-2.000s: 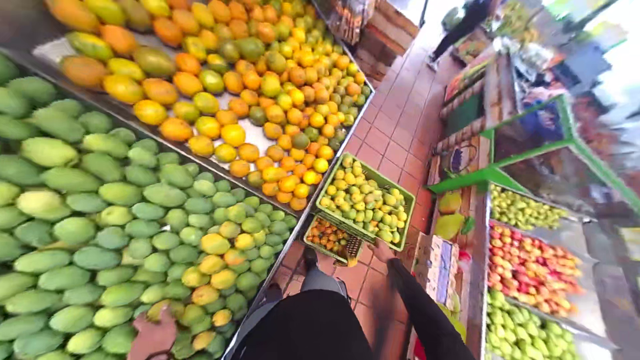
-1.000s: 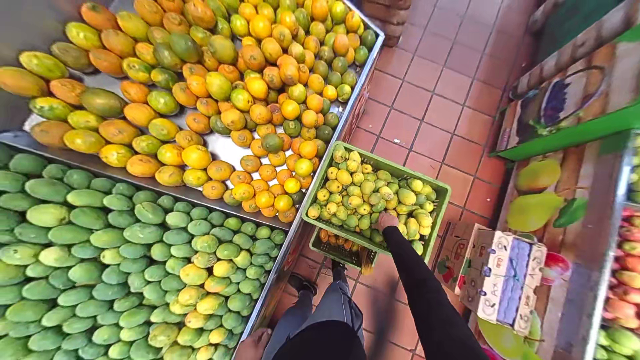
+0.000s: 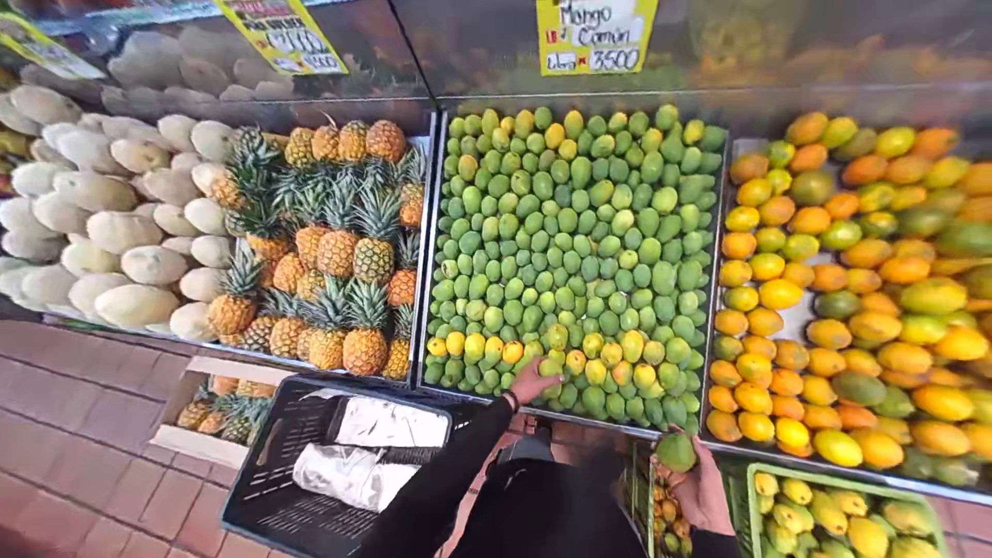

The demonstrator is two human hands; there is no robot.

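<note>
My left hand (image 3: 535, 381) reaches over the front of the mango bin, its thumb and fingers around a yellow-green mango (image 3: 550, 367) within the yellow row. Around it lie rows of mostly green mangoes (image 3: 573, 232). Lower right, my right hand (image 3: 701, 484) holds a larger green mango (image 3: 676, 452) just outside the bin's front edge. Beside that hand stands a green plastic crate (image 3: 750, 496) of yellow-green mangoes (image 3: 829, 511). A smaller crate with orange-yellow fruit (image 3: 666, 511) is partly hidden by my right hand and body.
Pineapples (image 3: 337, 252) and pale melons (image 3: 124, 232) fill the display at left; orange and yellow fruit (image 3: 860, 325) is at right. A black crate (image 3: 267, 457) with white bags (image 3: 349, 473) and a box (image 3: 174, 442) of pineapples stand on the tiled floor. Price signs (image 3: 597, 35) hang behind.
The view has swung far to face the mango bin. My right hand, earlier at the green crate, now holds a green mango. My left hand has moved onto the mangoes in the bin.
</note>
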